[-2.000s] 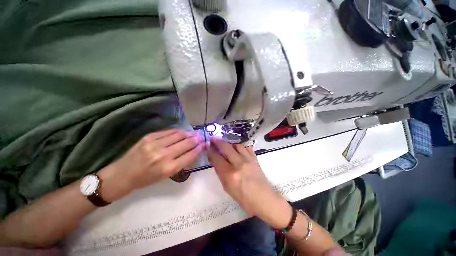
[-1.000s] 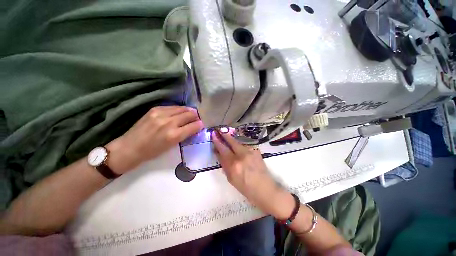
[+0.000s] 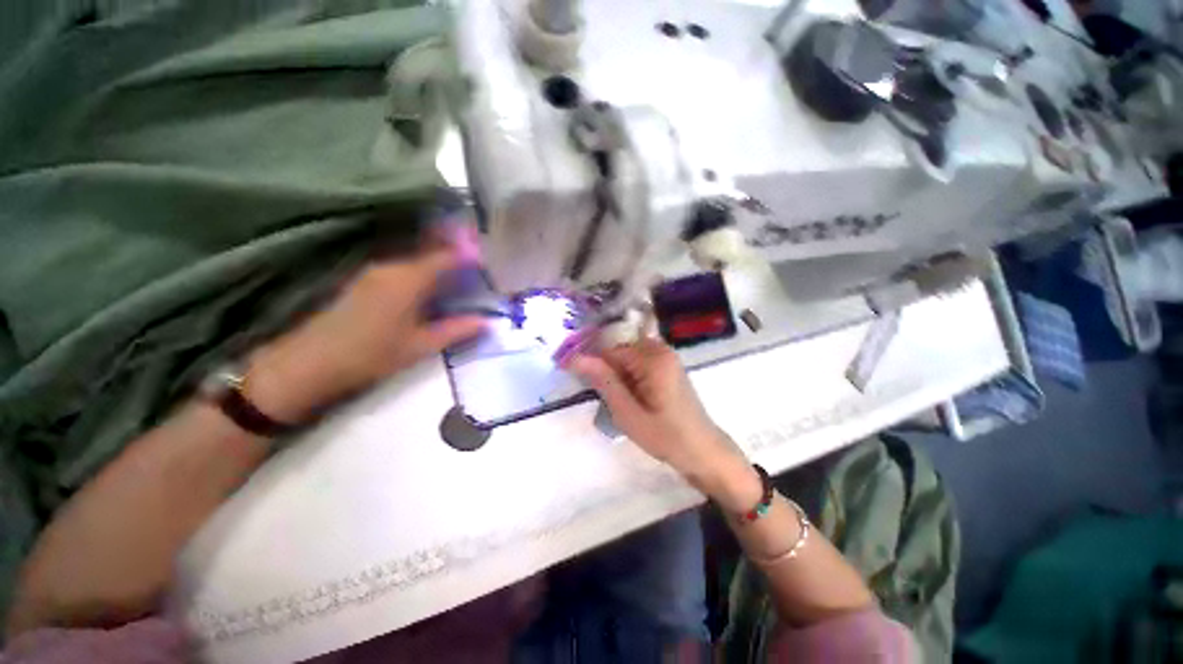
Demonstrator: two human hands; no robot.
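Note:
A white sewing machine (image 3: pixel 558 169) stands over the bed, with a bright bluish light at its needle area (image 3: pixel 548 314). The olive-green garment (image 3: pixel 234 143) lies in folds left of the machine head. My left hand (image 3: pixel 357 324), blurred, is left of the needle, with a dark fold of the cloth between thumb and fingers. My right hand (image 3: pixel 645 389) is just right of and below the light. Its fingertips are close together; whether they pinch something small cannot be told. The needle and presser foot are lost in glare and blur.
A dark phone-like rectangle (image 3: pixel 695 311) with a red patch lies under the machine arm. A slim grey item (image 3: pixel 873 350) is near the table's right end. Green cloth (image 3: pixel 895 519) hangs at the lap. Blue checked cloth (image 3: pixel 1048 340) shows beside a pale frame at right.
My left hand has moved left and up from the needle with cloth. My right hand has drawn slightly right and down. The view has shifted, and more of the dark rectangle shows.

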